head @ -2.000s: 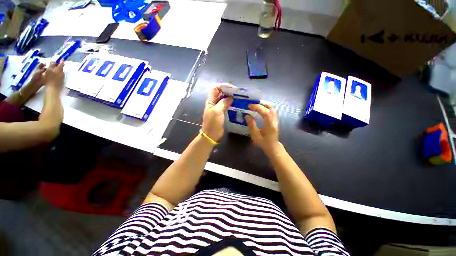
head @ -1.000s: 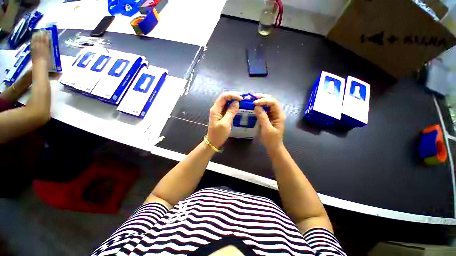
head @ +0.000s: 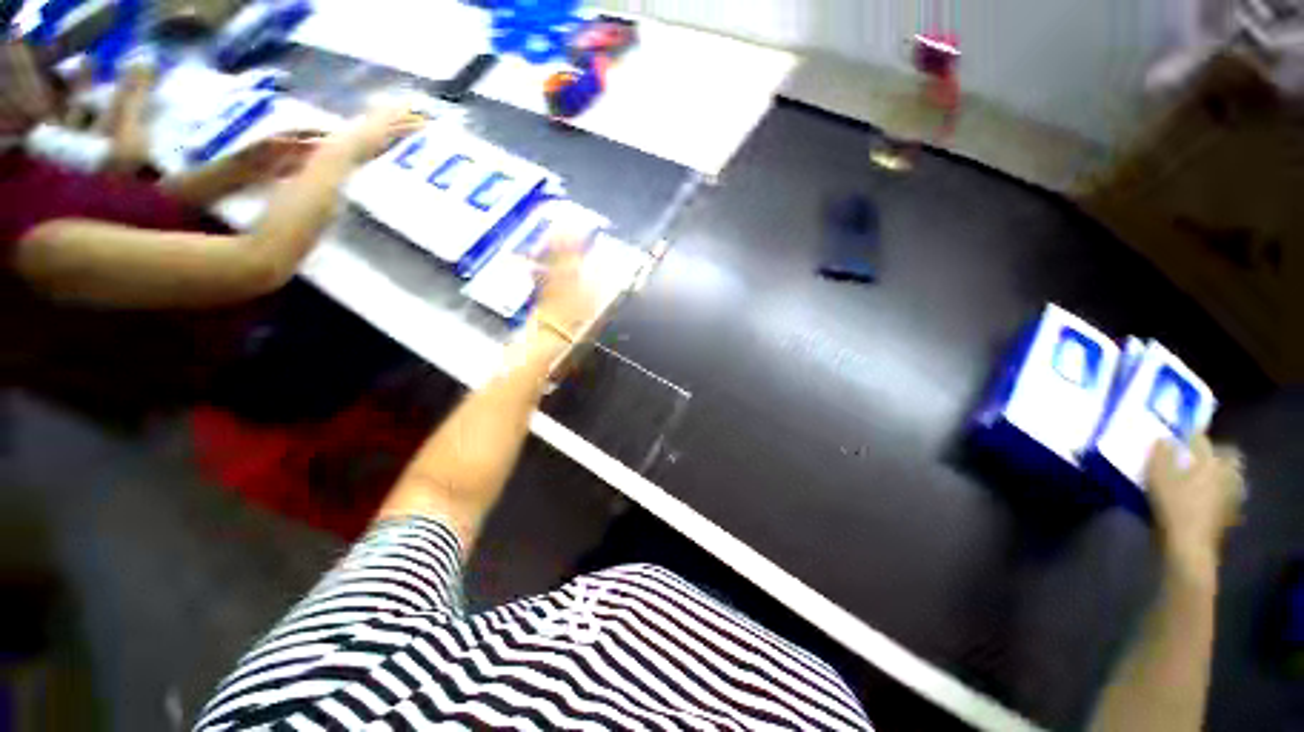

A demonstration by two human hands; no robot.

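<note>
The frame is blurred. My left hand (head: pixel 569 286) is on the nearest white and blue retail box (head: pixel 504 280) at the right end of the row on the left; whether its fingers grip it is unclear. My right hand (head: pixel 1198 493) is at the right-hand box (head: pixel 1156 405) of the group on the black top, with its fingers at the box's near right edge. Another retail box (head: pixel 1061 383) stands just left of that one. I cannot tell whether the right hand holds the box or only touches it.
A row of retail boxes (head: pixel 446 189) lies on the white covering at left. A coworker's arm (head: pixel 172 262) reaches over it. A smartphone (head: pixel 850 238) lies on the black table. A brown carton (head: pixel 1216 215) is at far right, and a tape dispenser (head: pixel 575 92) at the back left.
The view has turned left. My hands have parted: the left moved to the row at left, the right to the boxes at right. The box they both held now shows beside the right-hand group or is indistinguishable there.
</note>
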